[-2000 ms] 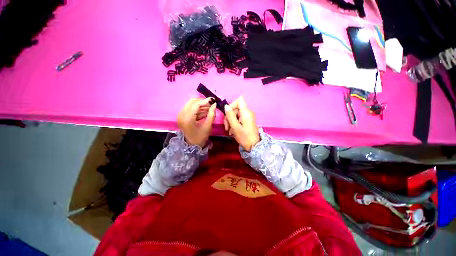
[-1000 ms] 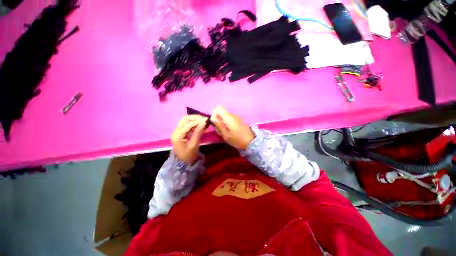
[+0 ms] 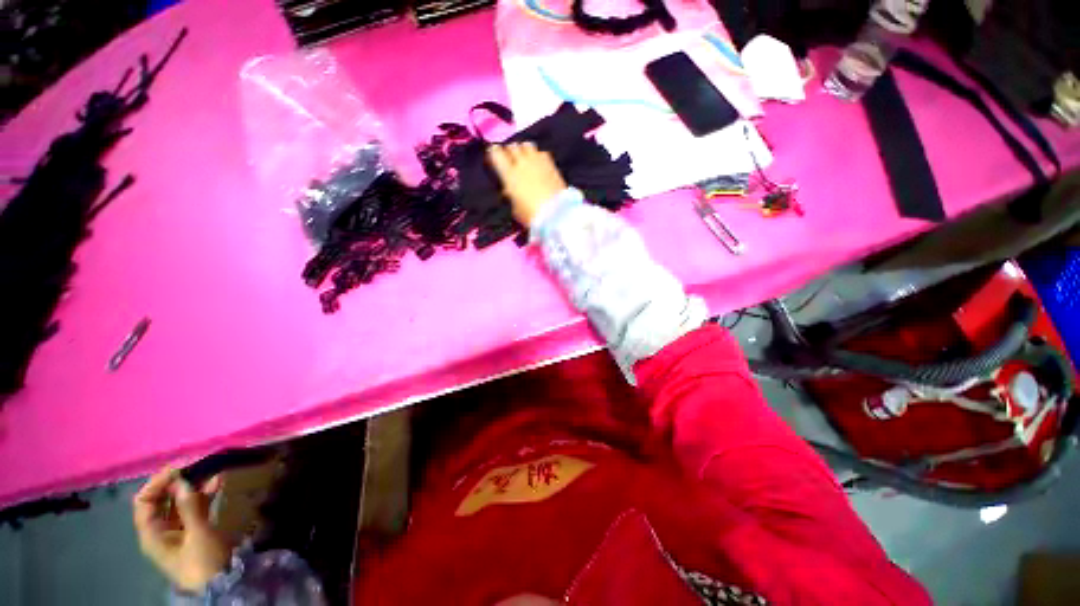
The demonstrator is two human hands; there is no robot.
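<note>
My left hand (image 3: 180, 527) is low at the left, below the table edge, over the box area. A black strap piece (image 3: 225, 464) shows at its fingertips; whether a buckle is on it is too dark to tell. My right hand (image 3: 524, 178) is reached out with its fingertips on the stack of black strap pieces (image 3: 578, 154); whether it grips one cannot be told. The loose heap of black buckles (image 3: 385, 225) lies just left of the stack, with a clear plastic bag (image 3: 310, 107) behind it.
The pink table (image 3: 237, 343) bears a shaggy black strap pile (image 3: 47, 249) and snips (image 3: 129, 345) at left. At right are a phone (image 3: 690, 92) on white cloth (image 3: 675, 154), another slim tool (image 3: 719, 226), keys (image 3: 776, 199) and webbing (image 3: 902, 148). A red machine (image 3: 947, 403) stands below right.
My hands have parted from the strap piece between them. My left hand moved down left past the table edge; my right hand reached forward to the stack. The camera view has shifted.
</note>
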